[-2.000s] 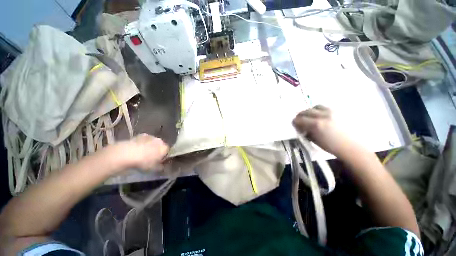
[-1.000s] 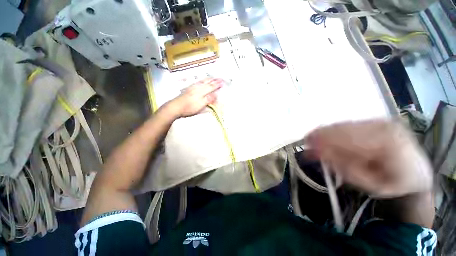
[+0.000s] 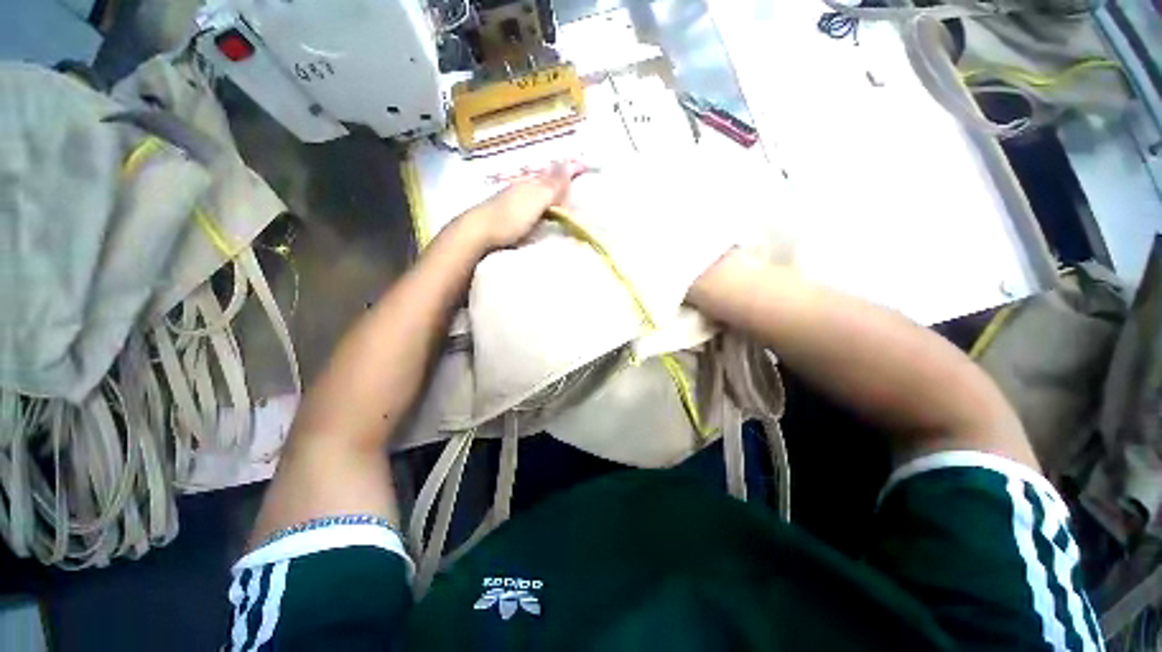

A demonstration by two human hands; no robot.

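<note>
The beige bag body (image 3: pixel 542 318), with a yellow binding strip (image 3: pixel 609 261), lies across the table's front edge and hangs toward my lap. My left hand (image 3: pixel 525 208) holds its far end just in front of the yellow clamp frame (image 3: pixel 520 107); the fingertips reach onto the white plate. The bag's end is not under the clamp. My right hand (image 3: pixel 752 265) is at the bag's right side, washed out by glare and blur, so its fingers and grip cannot be made out. Beige straps (image 3: pixel 442 490) hang from the bag.
The white machine head (image 3: pixel 334 64) with a red switch stands at upper left. Red-and-black snips (image 3: pixel 724 124) lie right of the clamp. Heaped beige bags with straps (image 3: pixel 96 229) are at left; more bags (image 3: pixel 1064 369) are at right. A dark cord (image 3: pixel 837 24) lies at upper right.
My left hand has come from the front left to the bag's far end, which is now closer to the clamp. My right hand has swung out, then back in to the bag. The view has shifted.
</note>
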